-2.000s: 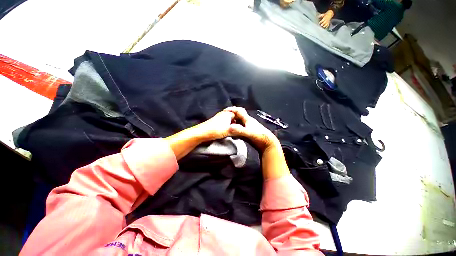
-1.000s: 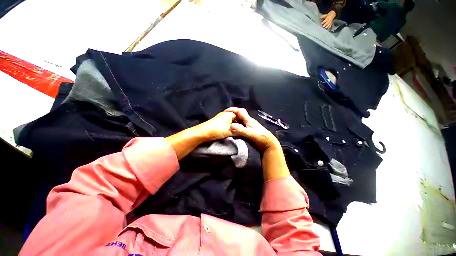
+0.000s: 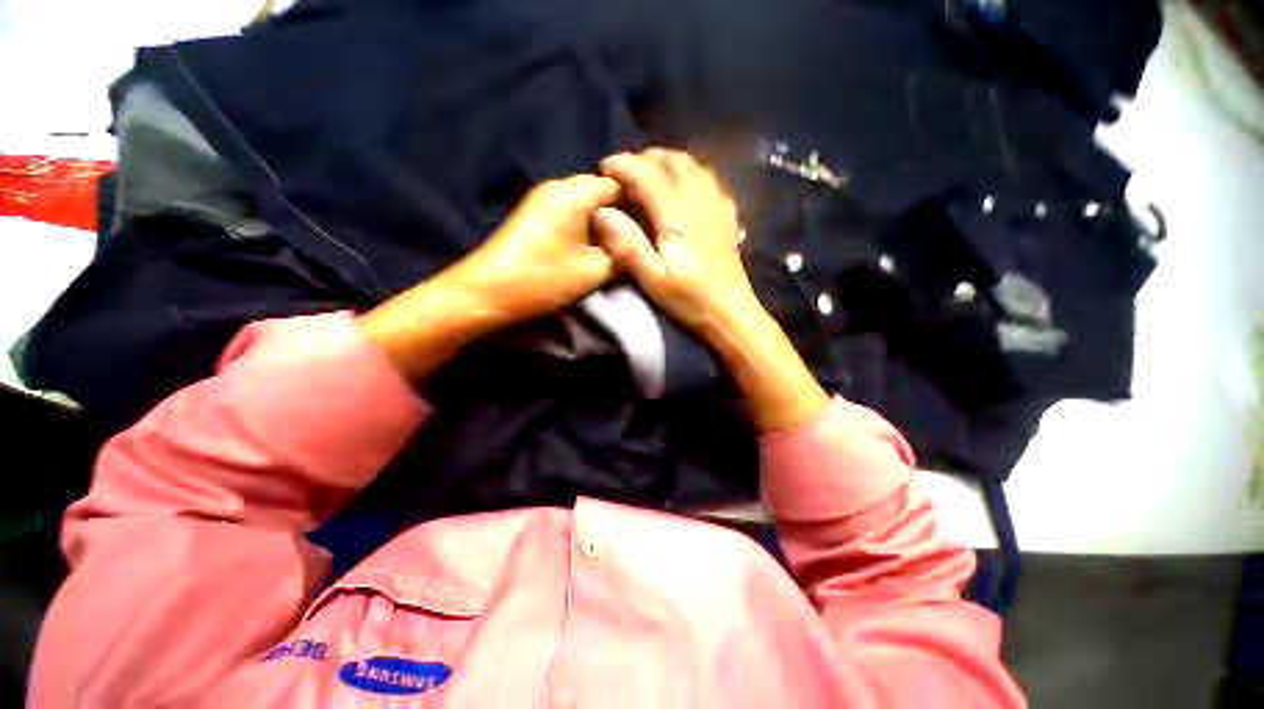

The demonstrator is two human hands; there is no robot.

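The very dark denim jacket (image 3: 416, 153) lies spread over the table, with a pale grey wrong side showing at the left and below my hands. My left hand (image 3: 552, 249) has its fingers curled. My right hand (image 3: 682, 229) touches it, with the thumb lying in front. Both are over the middle of the jacket, and whatever may be between the fingers is hidden. A small silver tool, seemingly thread snips (image 3: 804, 166), lies on the cloth right of my hands. Round metal buttons (image 3: 965, 292) show at the right.
The white table (image 3: 1206, 443) shows at the right and its upper left. Red material (image 3: 49, 191) lies at the far left. A dark hook shape (image 3: 1151, 222) sticks out at the jacket's right edge. More dark cloth (image 3: 1060, 42) is at the upper right.
The view has tipped downward, so the jacket and hands appear higher and more of my shirt shows. My right hand's fingers and thumb have shifted on my left hand. The silver tool still lies on the cloth.
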